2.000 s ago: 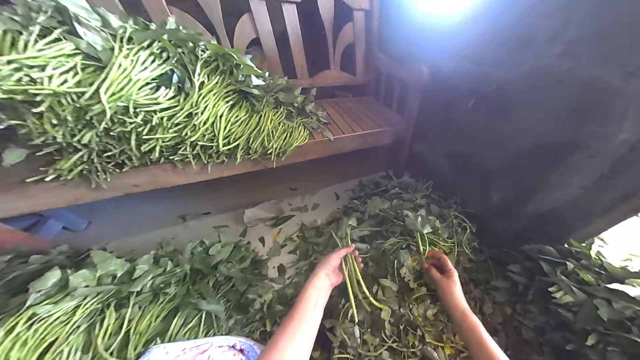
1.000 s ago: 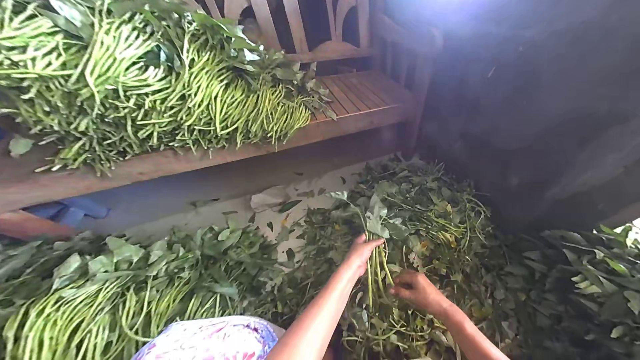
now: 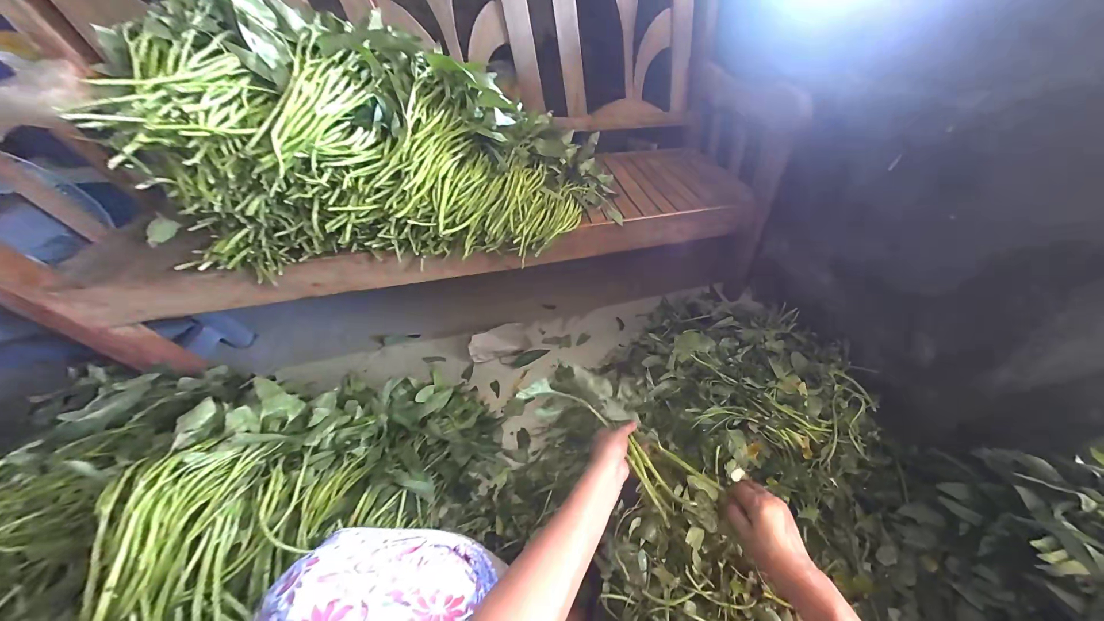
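Note:
My left hand (image 3: 614,450) is closed around a small bunch of leafy green stems (image 3: 649,479); the leaves stick out past its upper left side and the cut-looking stems hang down to the right. My right hand (image 3: 761,516) is just right of these stems, its fingers closed at the end of a stem or leaf; what exactly it pinches is too small to tell. Under and behind both hands lies a loose heap of leafy stems (image 3: 759,379), some leaves yellowed.
A wooden slatted bench (image 3: 681,185) bears a big stack of long-stemmed greens (image 3: 345,147). More long-stemmed greens (image 3: 224,509) lie at the lower left, beside a knee in flowered cloth (image 3: 379,578). Another leafy pile (image 3: 1000,517) is at the right, below a dark wall (image 3: 940,224). Loose leaves dot the floor.
My right hand has come from farther off, at the heap, to near the stems in my left hand. The leafy stems in my left hand now point up and left. The view has shifted somewhat.

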